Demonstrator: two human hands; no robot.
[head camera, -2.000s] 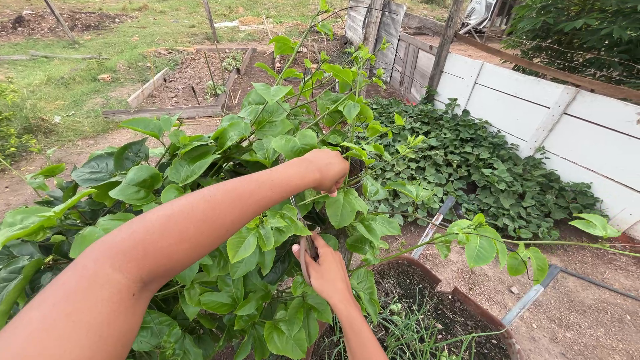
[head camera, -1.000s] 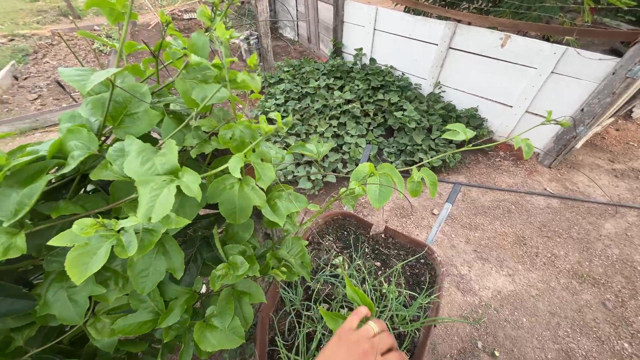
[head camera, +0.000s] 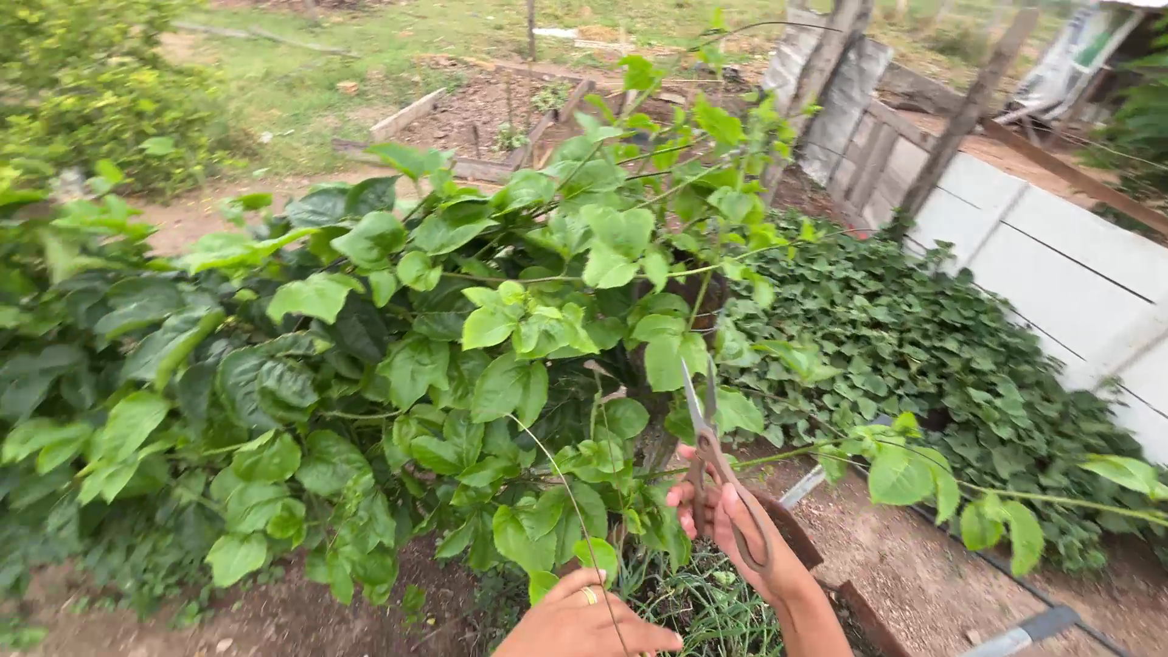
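Note:
My right hand (head camera: 730, 520) holds a pair of scissors (head camera: 707, 438), points upward and blades slightly apart, in front of a leafy climbing plant (head camera: 511, 383). Lower and to its left is my left hand (head camera: 593, 616), with a ring on one finger. A thin bare stem (head camera: 575, 502) runs down across this hand; whether the fingers grip it is unclear. A long leafy shoot (head camera: 1031, 497) stretches out to the right.
Behind my hands stands a rusty-edged planter (head camera: 858, 611) with thin grassy plants (head camera: 703, 593). Low ground cover (head camera: 922, 356) grows against a white board fence (head camera: 1068, 265). A metal bar (head camera: 1022, 634) lies on the ground at lower right.
The view has swung back left from the planter. The scissors, out of sight one second ago, are now in view in my right hand, blades apart.

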